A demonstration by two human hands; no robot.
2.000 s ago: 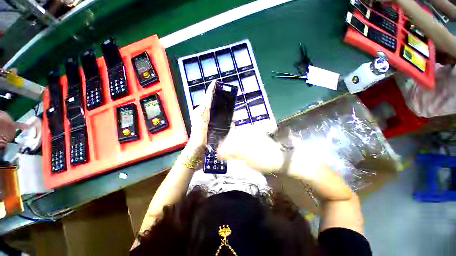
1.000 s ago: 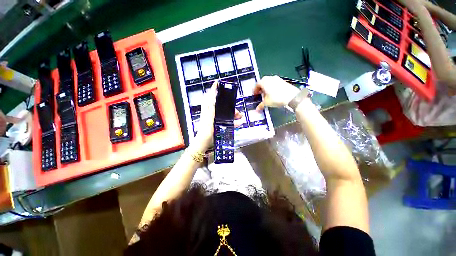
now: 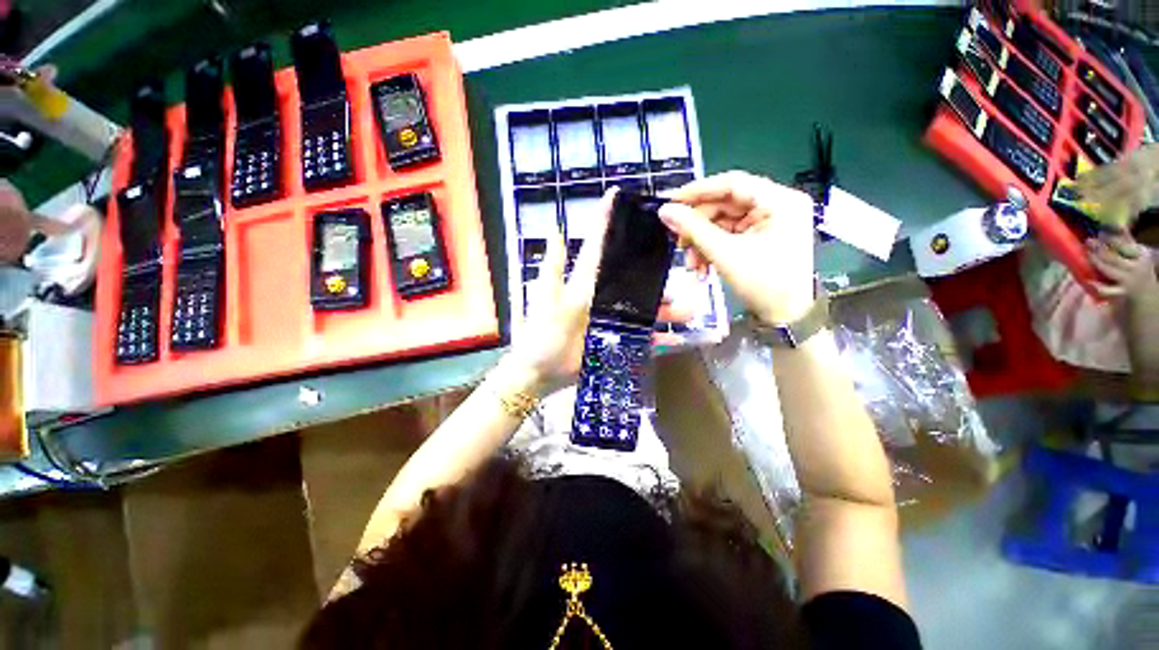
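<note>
A black flip phone [image 3: 614,378] is open, keypad below and dark screen above, over the near edge of the white lens tray [image 3: 506,165]. My left hand [image 3: 549,318] grips it from the left, with fingertips showing on its right side. My right hand [image 3: 750,241] is at the screen's top right corner with thumb and index finger close together; whether a thin panel or film is between them cannot be told. An orange-red phone tray [image 3: 273,337] on the left holds several open and closed flip phones.
The green bench [image 3: 763,76] carries a white label [image 3: 862,222] beside dark tweezers and a small white bottle [image 3: 969,244]. A carton with clear film [image 3: 890,381] is at lower right. Another person's hand [image 3: 1118,264] touches a second red phone tray [image 3: 1004,152].
My right hand has moved left from the lens tray to the top of the phone screen. My left hand still holds the phone. The view has shifted, and the other person's hand has moved lower.
</note>
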